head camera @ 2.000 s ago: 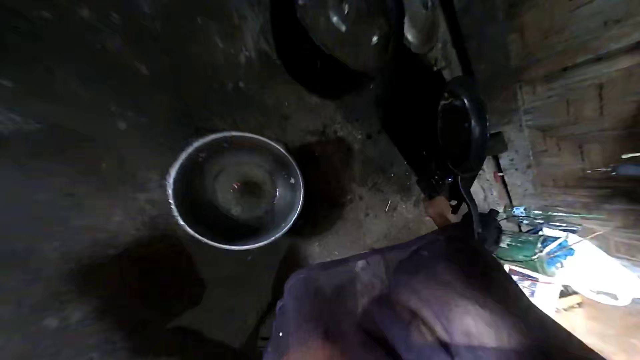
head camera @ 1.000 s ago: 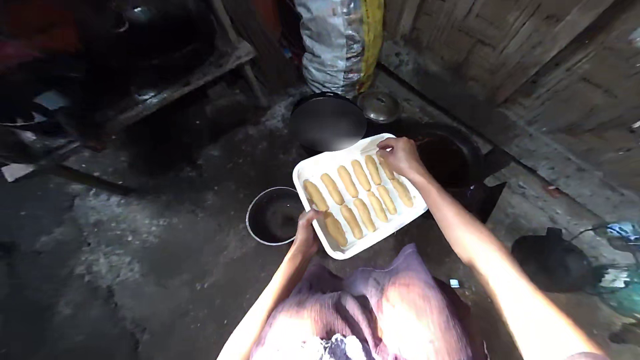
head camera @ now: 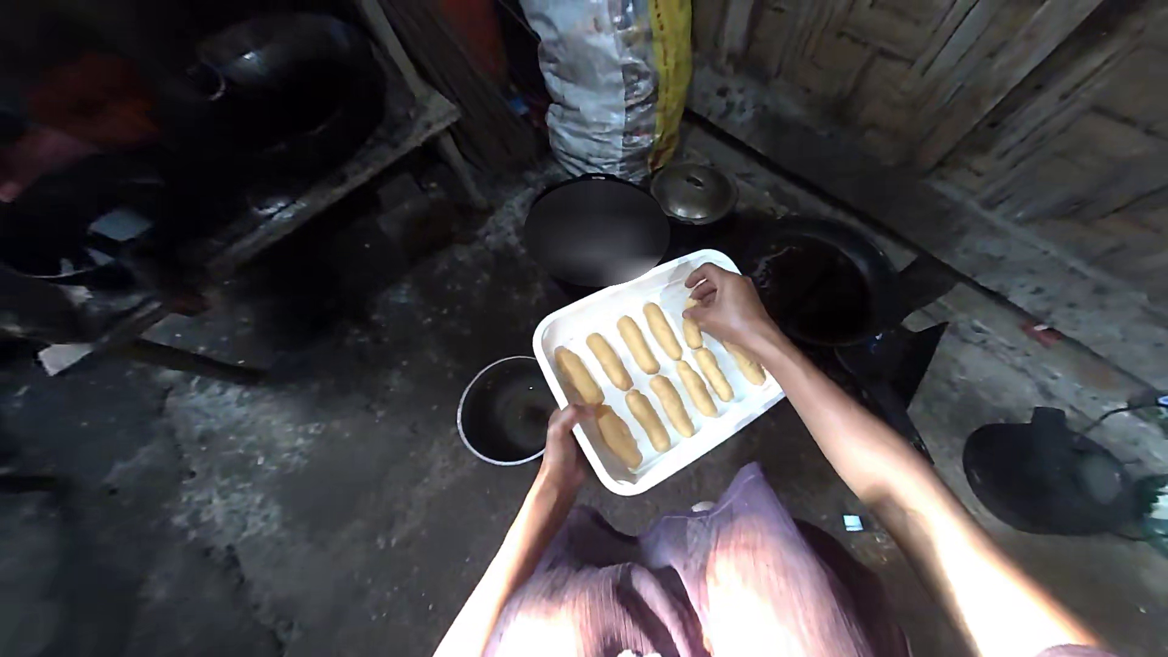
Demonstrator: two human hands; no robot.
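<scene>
A white rectangular tray (head camera: pixel 558 330) is held tilted above my lap, with several finger-shaped dough rolls (head camera: pixel 636 344) lying in two rows on it. My left hand (head camera: pixel 566 443) grips the tray's lower left side, thumb over the rim. At the upper right of the tray, my right hand (head camera: pixel 725 306) has its fingertips on one dough roll (head camera: pixel 692 326); whether they grip it cannot be told. Just left of the tray, partly covered by it, a metal pot (head camera: pixel 463 422) stands on the floor. Beyond the tray is a dark round pan (head camera: pixel 598 228).
A wide black wok (head camera: pixel 817 278) of dark liquid lies right of the tray. Behind stand a lidded pot (head camera: pixel 694 192) and a filled woven sack (head camera: pixel 602 87). A wooden bench (head camera: pixel 338 178) bears blackened pans at left. A black pan (head camera: pixel 1049 474) lies at far right, near the woven wall (head camera: pixel 1031 119).
The view has swung widely since the oldest frame, where no tray showed. In the later earlier frame both hands are at the tray as now, my right hand at its upper right.
</scene>
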